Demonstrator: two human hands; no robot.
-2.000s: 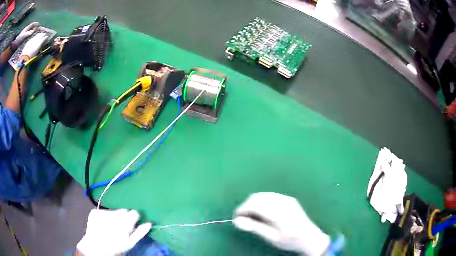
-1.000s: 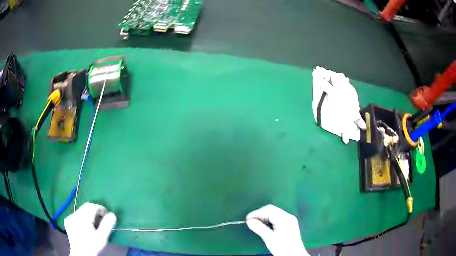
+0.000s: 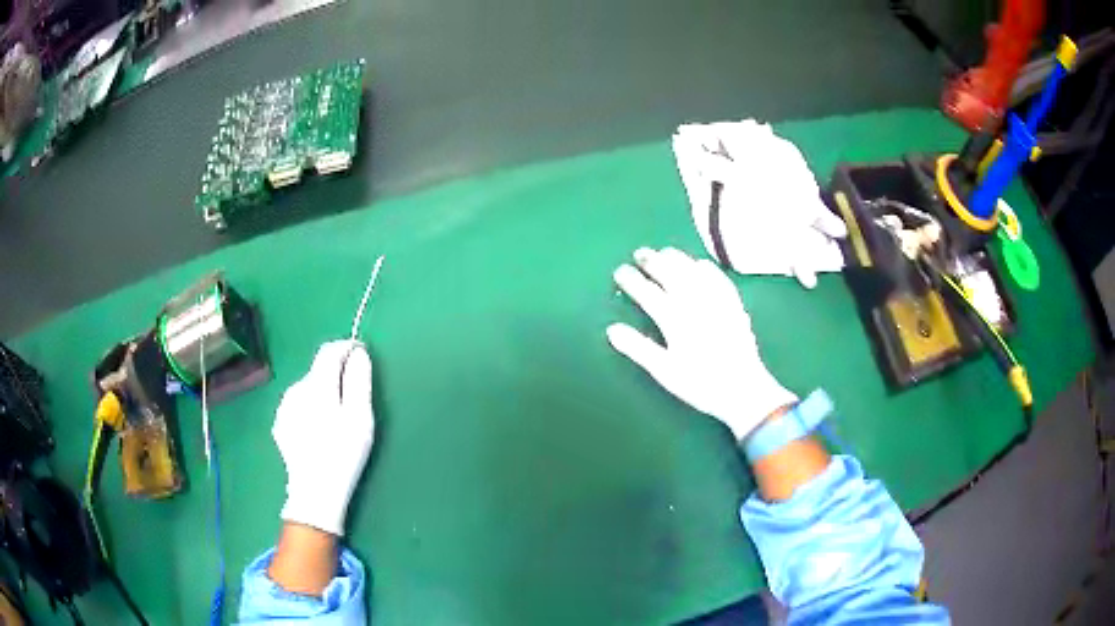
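Note:
My left hand (image 3: 325, 434), in a white glove, holds a short length of silver-white solder wire (image 3: 368, 297) between thumb and fingers; the wire points up and away over the green mat. My right hand (image 3: 691, 336), gloved in white with a light-blue wrist band, is open and empty above the mat, fingers apart. The solder spool (image 3: 202, 333), silver with green rims, sits on its dark stand at the left. A loose wire end hangs from it, apart from my left hand.
A populated green circuit board (image 3: 287, 132) lies on the dark green conveyor (image 3: 514, 86). Crumpled white gloves (image 3: 761, 202) lie right of centre at the back. The right iron stand (image 3: 923, 336) is at the far right, near a red-orange tube (image 3: 997, 61). The left iron stand (image 3: 149, 459) is beside the spool.
The wire no longer runs from the spool to my left hand. My left hand has moved forward with a short piece. My right hand has let go of the wire and opened. The view has shifted.

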